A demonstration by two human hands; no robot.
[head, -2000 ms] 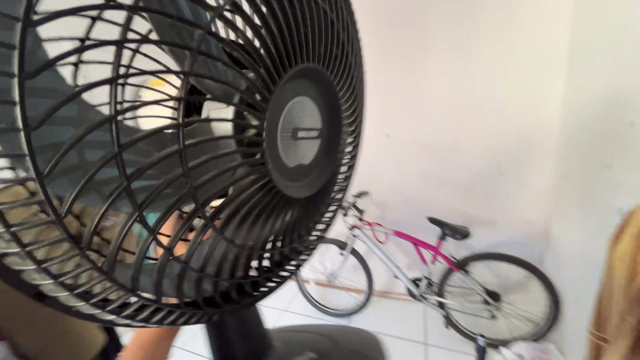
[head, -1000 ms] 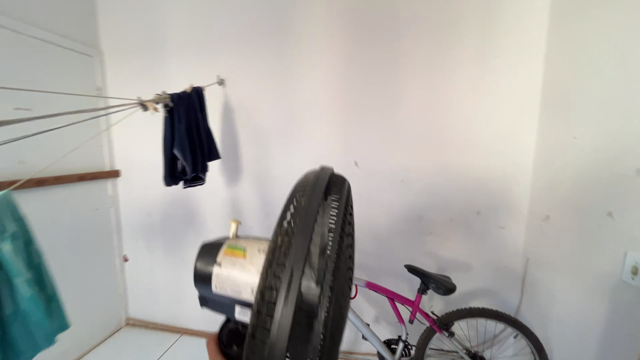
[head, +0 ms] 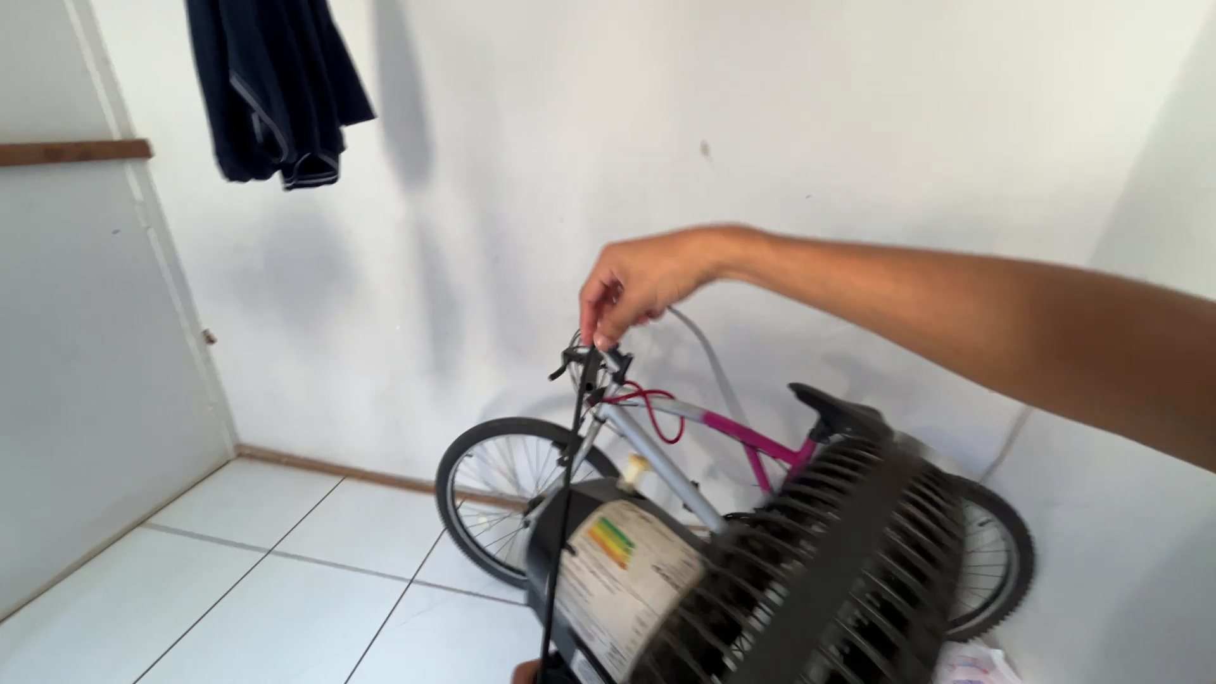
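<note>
My right hand [head: 646, 280] reaches in from the right, thumb and fingers pinched on the upper end of a black power cord [head: 567, 475]. The cord hangs down past the rear of an electric fan's motor housing [head: 622, 570], which bears a large label and a cream knob [head: 633, 470]. The fan's black grille [head: 817, 579] faces right and slightly away, tilted. At the bottom edge only a little of my left hand [head: 525, 673] shows, beside the housing and the cord; its fingers are mostly out of view.
A white and pink bicycle [head: 665, 456] leans by the white wall behind the fan. Dark blue clothing [head: 275, 95] hangs at upper left. A wooden strip [head: 76, 152] crosses the left wall. White floor tiles [head: 275, 608] lie at lower left, and a plastic bag [head: 977, 662] at lower right.
The fan has turned from showing its front to showing its motor housing and label. My right hand has come into view, with the cord in its fingers. The view has tipped downward.
</note>
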